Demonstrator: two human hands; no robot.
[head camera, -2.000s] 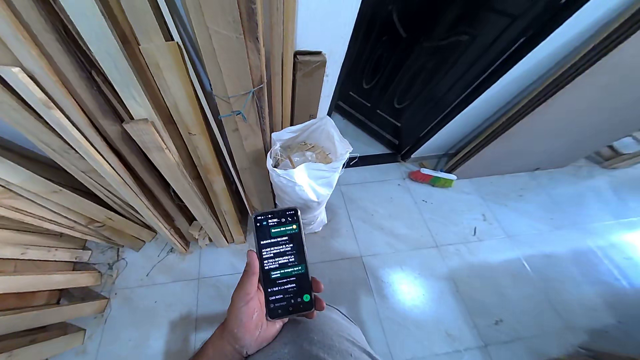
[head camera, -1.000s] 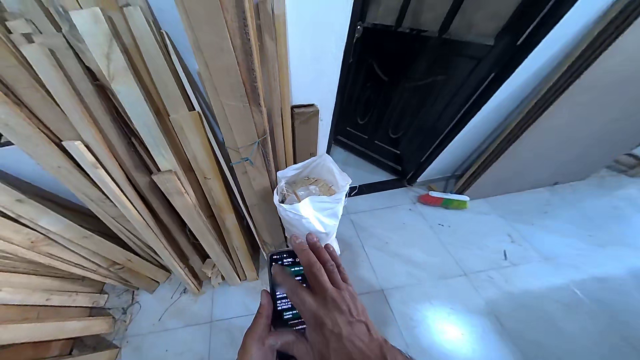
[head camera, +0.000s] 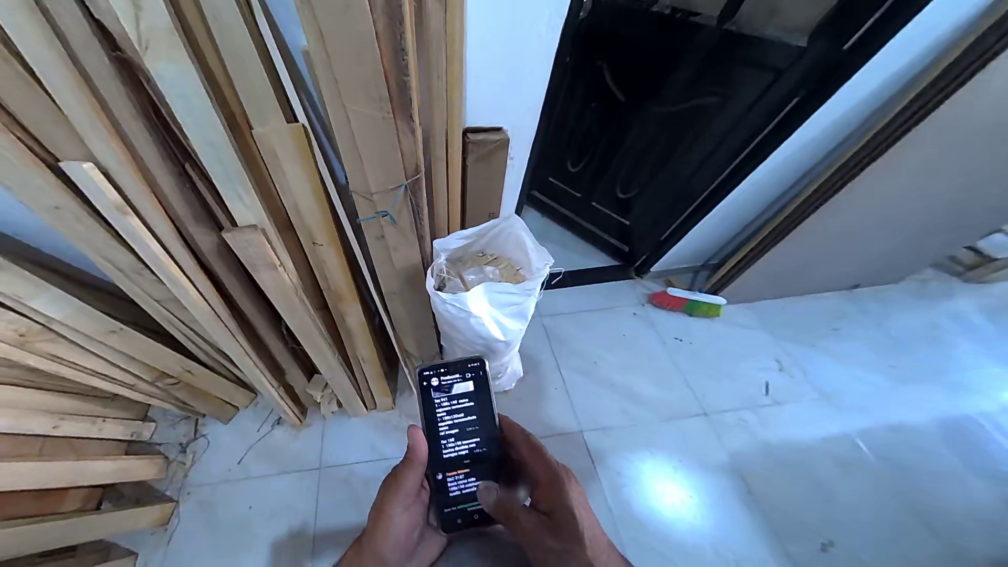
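A black smartphone (head camera: 459, 441) with a lit chat screen bearing writing is held upright low in the middle of the view. My left hand (head camera: 400, 504) grips it along its left edge and lower back, the thumb beside the screen. Against the right edge rests my right hand (head camera: 543, 496), with its thumb over the lower part of the screen; its other fingers are partly hidden behind the phone. Just beyond the phone stands a white woven sack (head camera: 490, 315) filled with wood scraps and clear plastic.
Long wooden boards (head camera: 260, 197) lean against the wall at left, one bundle tied with blue string. More planks (head camera: 79, 472) lie stacked at lower left. A cardboard box (head camera: 484, 173) stands behind the sack, near a black door (head camera: 630, 134). A red and green broom head (head camera: 687, 302) rests on the tiled floor (head camera: 661, 378).
The right hand, spread over the phone a second ago, is now at its right edge with the thumb over the screen. The chat on the screen differs from two seconds ago.
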